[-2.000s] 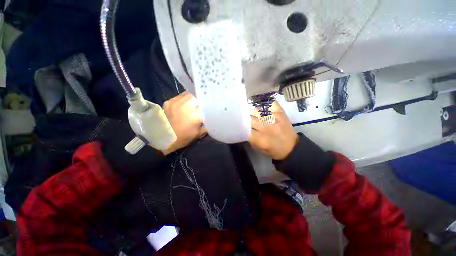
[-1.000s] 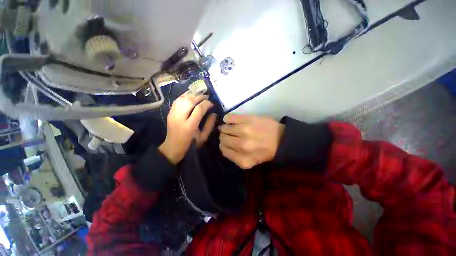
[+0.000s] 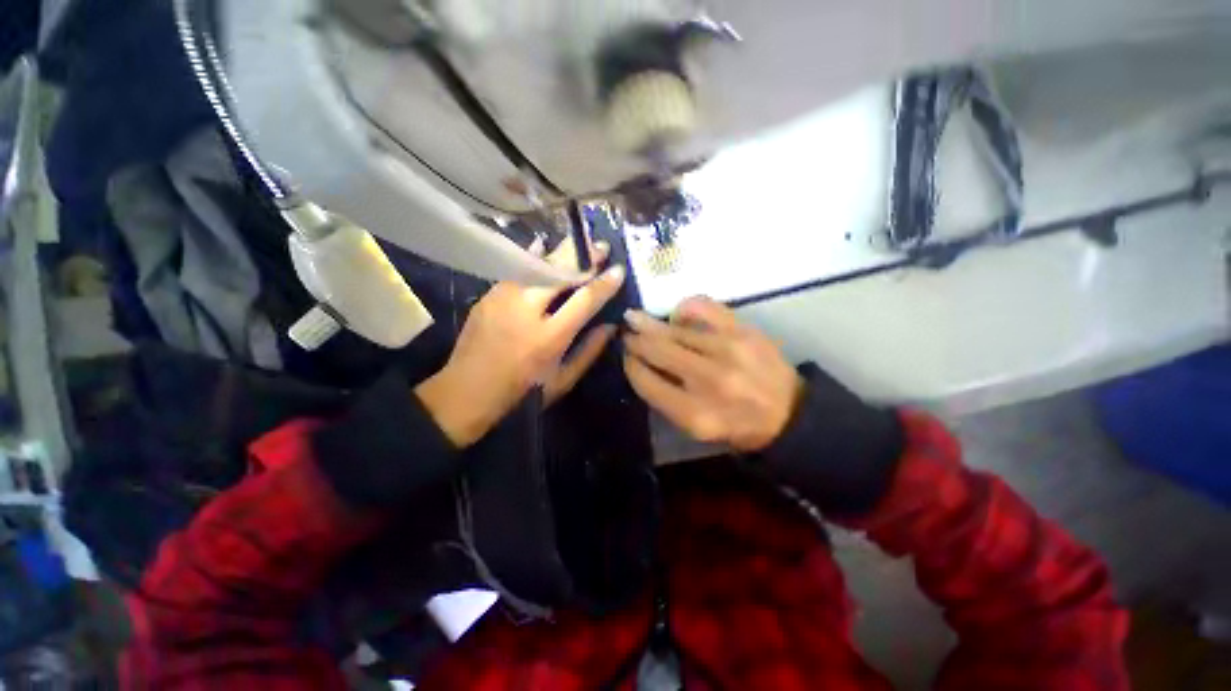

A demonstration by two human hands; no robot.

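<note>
The dark denim garment (image 3: 594, 459) runs from the needle area down over the lap. My left hand (image 3: 520, 348) lies on it, fingertips pinching the cloth just in front of the presser foot and needle area (image 3: 601, 243). My right hand (image 3: 716, 375) is beside it, its fingertips at the cloth's right edge. The fingertips of both hands are close together. The white-grey sewing machine (image 3: 797, 81) covers the top. Pale thread tails (image 3: 475, 547) hang on the cloth at lower left. The needle itself cannot be made out.
The machine lamp (image 3: 358, 284) stands left of the needle. A denim loop (image 3: 915, 162) lies on the white machine bed (image 3: 837, 317) at right, by a narrow dark strip (image 3: 810, 286). Grey cloth (image 3: 203, 243) and dark garments are at left. Blue cloth (image 3: 1174, 419) is at far right.
The view has swung and shifted back. The machine head no longer hides my hands as it did two seconds ago. Both hands now meet at the cloth near the presser foot.
</note>
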